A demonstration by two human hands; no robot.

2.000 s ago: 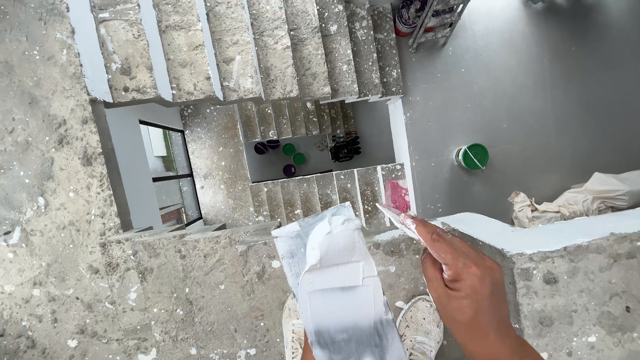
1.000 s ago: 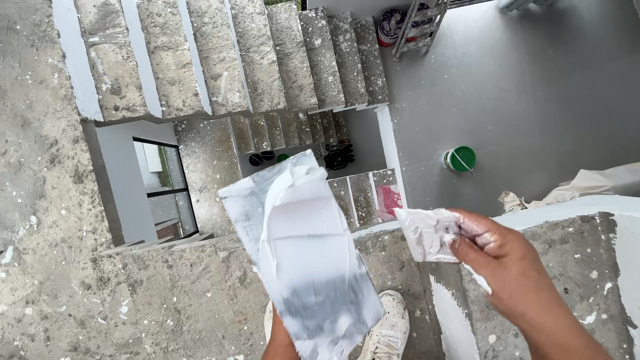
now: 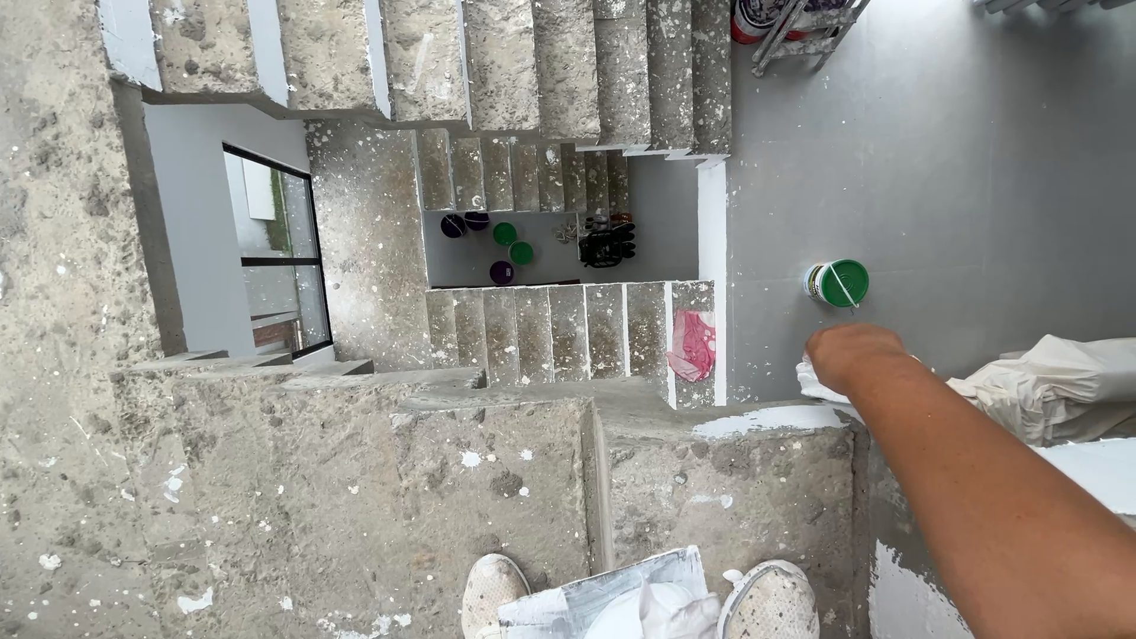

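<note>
My right hand (image 3: 856, 351) reaches out over the edge of the concrete stair and is closed on a white-coated putty spreader (image 3: 821, 383), mostly hidden beneath it. Fresh white filler (image 3: 772, 421) lies along the stair's edge just under that hand. At the bottom of the view, between my shoes, is a flat board (image 3: 568, 603) loaded with white filler, only its upper part in frame. My left hand is out of view.
An open stairwell drops away in front, with lower steps (image 3: 532, 333) and a pink cloth (image 3: 692, 344). Far below stand a green-lidded bucket (image 3: 841, 282) and a ladder (image 3: 812, 31). A pale sheet (image 3: 1056, 386) lies at right. My speckled shoes (image 3: 770, 599) are on the concrete.
My right hand has moved away from the board and out to the stair's edge with the spreader. The board has moved lower in the view, and my left hand has left it.
</note>
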